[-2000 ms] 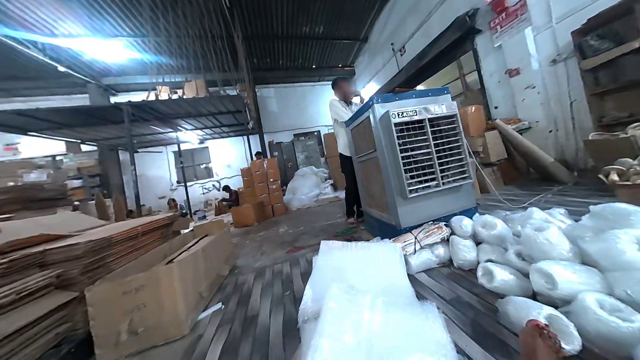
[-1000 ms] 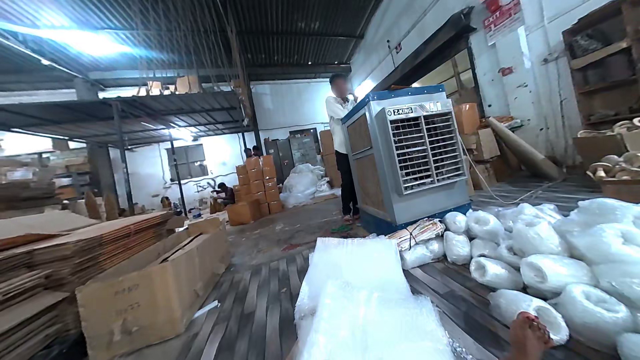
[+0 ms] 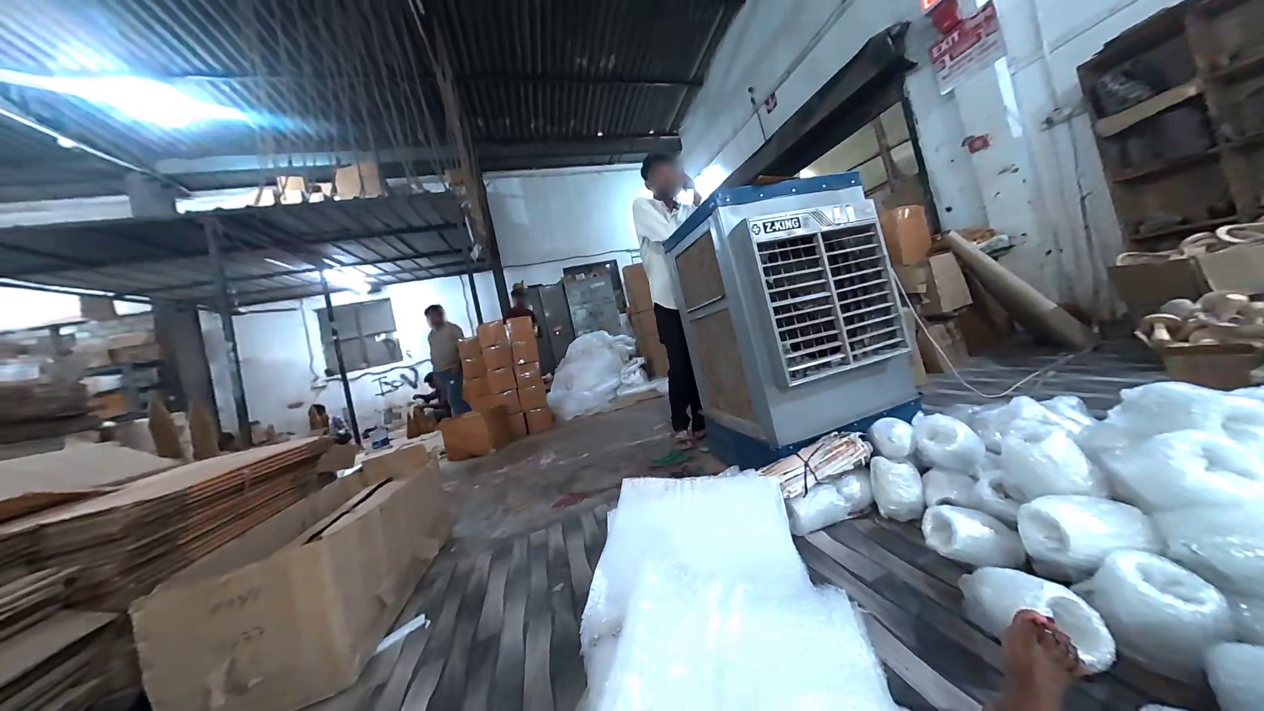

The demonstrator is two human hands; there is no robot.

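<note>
Neither of my hands shows in the head view. Sheets of white bubble wrap point(image 3: 731, 602) lie overlapping on the striped floor mat at the bottom centre. To their right is a pile of rounded items wrapped in clear plastic point(image 3: 1076, 533), several with a hollow in the middle. A bare foot point(image 3: 1039, 657) rests against one of the wrapped items at the bottom right. A tied bundle of flat strips point(image 3: 815, 462) lies between the bubble wrap and the pile.
A large air cooler point(image 3: 800, 316) stands ahead, with a person point(image 3: 657, 237) beside it. At left are a cardboard box point(image 3: 296, 583) and stacked flat cardboard point(image 3: 168, 513). Brown cartons point(image 3: 504, 370) and another person point(image 3: 446, 355) are farther back. Shelves point(image 3: 1175, 128) stand at right.
A person standing near the brown cartons at the back left is now in sight, upright where no standing figure showed before.
</note>
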